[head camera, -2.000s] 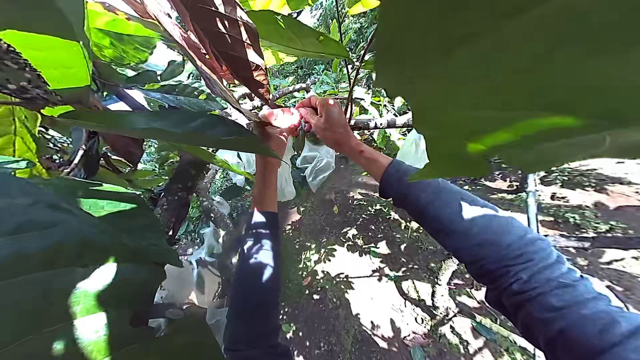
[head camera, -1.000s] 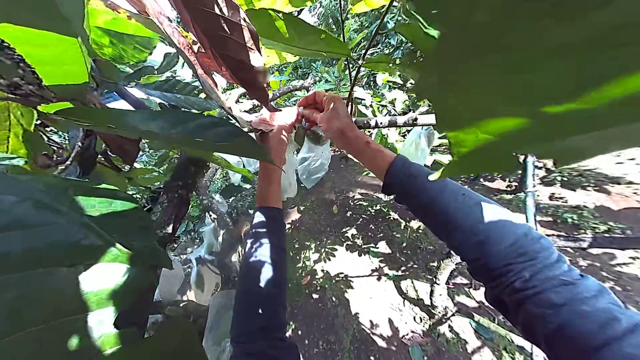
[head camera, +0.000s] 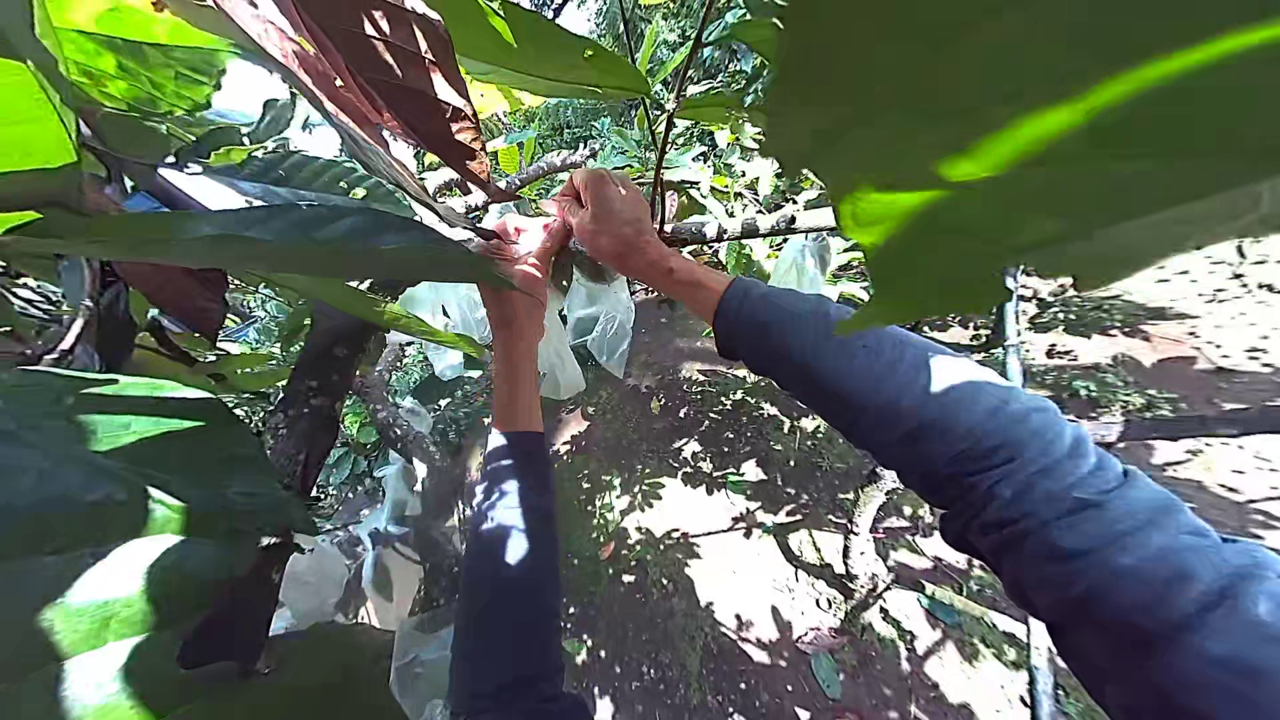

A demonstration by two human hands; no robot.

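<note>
My left hand [head camera: 522, 262] and my right hand [head camera: 610, 222] meet at the upper middle, fingertips touching, beside a tree branch [head camera: 550, 168]. The fingers of both are pinched together; what lies between them is too small and glare-washed to name. Right under the hands hang translucent plastic bags [head camera: 600, 318], and part of a dark rounded thing shows between the hands and the bags. A dried brown leaf [head camera: 400, 75] hangs just above my left hand.
Large green leaves [head camera: 1000, 130] cover the upper right and the left side. More plastic bags [head camera: 385, 580] hang at lower left near a dark trunk [head camera: 320, 400]. Another bag [head camera: 803, 262] is by the branch at right. A pale post [head camera: 1013, 330] stands on the right over sunlit ground.
My right hand's fingers have changed their hold and are more curled than two seconds ago. My left hand stays near the same place under the brown leaf.
</note>
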